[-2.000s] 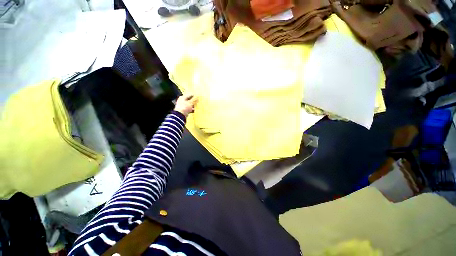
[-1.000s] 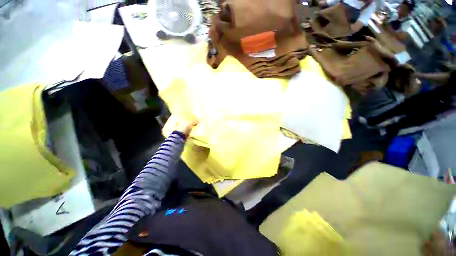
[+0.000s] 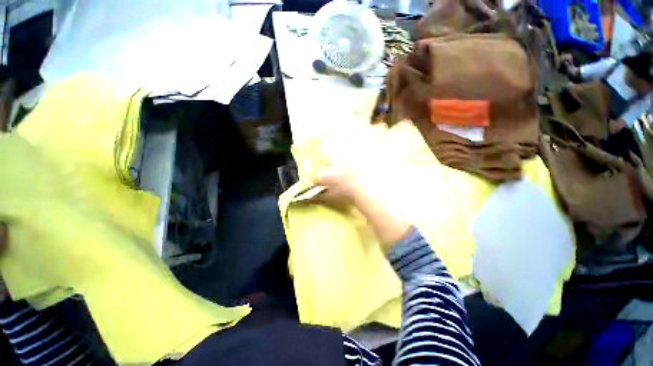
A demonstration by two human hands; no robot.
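Observation:
Yellow panels [image 3: 336,268] lie stacked on the pale worktable, washed out to near white in the middle. My right hand [image 3: 338,191] is at the left side of this stack, its fingers on a curled-up edge of the top panel. My left hand [image 3: 3,239] shows only as a sliver at the left edge, against a loose yellow panel [image 3: 122,286]; its fingers are cut off. That panel slants down to the right, in front of my striped left sleeve and dark apron. Behind it, a folded yellow bundle [image 3: 86,121] lies on the left surface.
Brown bag bodies [image 3: 480,71] with an orange patch [image 3: 460,113] are heaped behind the stack. A pale sheet [image 3: 526,246] lies on its right side. A white fan [image 3: 347,39] stands at the back. White sheets [image 3: 208,64] lie at upper left. Blue crates [image 3: 573,21] show at upper right.
The view has swung left. My right arm now reaches to the stack, where my left arm was. My left hand is at the left edge, and a loose yellow panel now hangs there.

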